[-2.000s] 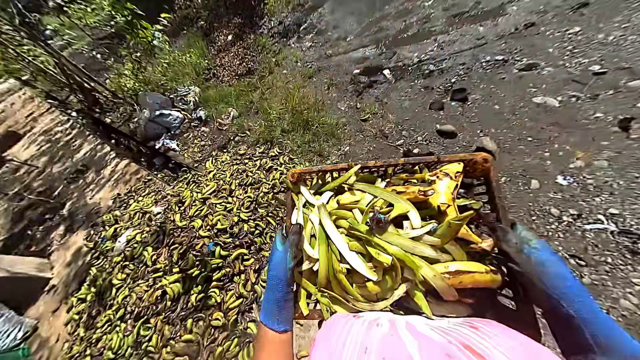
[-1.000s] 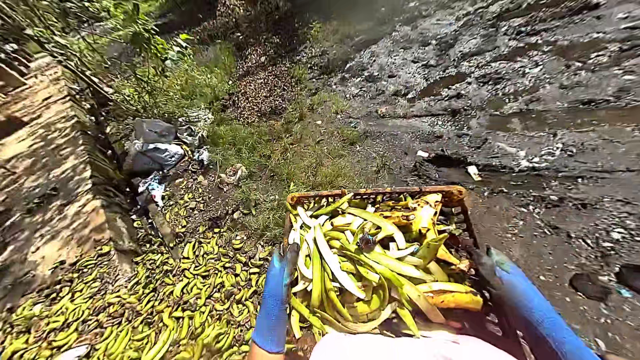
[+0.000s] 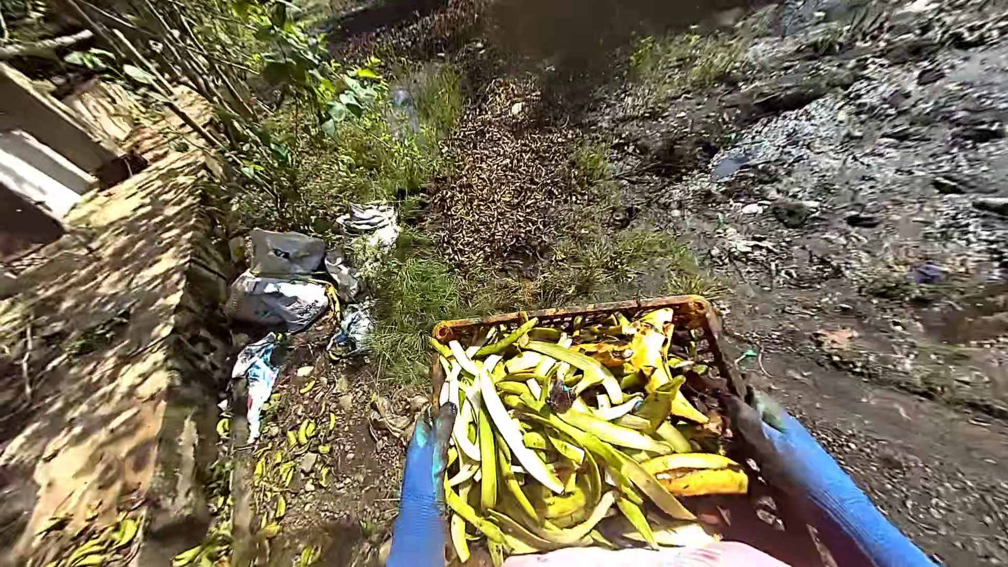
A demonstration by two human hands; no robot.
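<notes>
A worn plastic crate (image 3: pixel 579 309) full of green and yellow plantain peels (image 3: pixel 551 441) is held against my body, over a pink garment. My left hand (image 3: pixel 431 449), in a blue work glove with a dark palm, grips the crate's left side. On the right side, my right hand (image 3: pixel 776 441), gloved the same way, holds the crate wall. The fingers of both hands are partly hidden by the crate. Yellow peels (image 3: pixel 701 472) lie at the right of the load.
Grey plastic bags (image 3: pixel 283 295) lie beside a sloping concrete edge (image 3: pixel 150 339) at the left. Scattered peels (image 3: pixel 98 543) cover ground at lower left. Ahead are grass (image 3: pixel 417 295), a brown heap of dried peels or litter (image 3: pixel 504 189) and shrubs (image 3: pixel 315 102). Stony dirt (image 3: pixel 866 315) lies right.
The view has moved forward past the large spread of green peels, which now shows only at lower left. The grey bags are nearer. Both hands keep their hold on the crate.
</notes>
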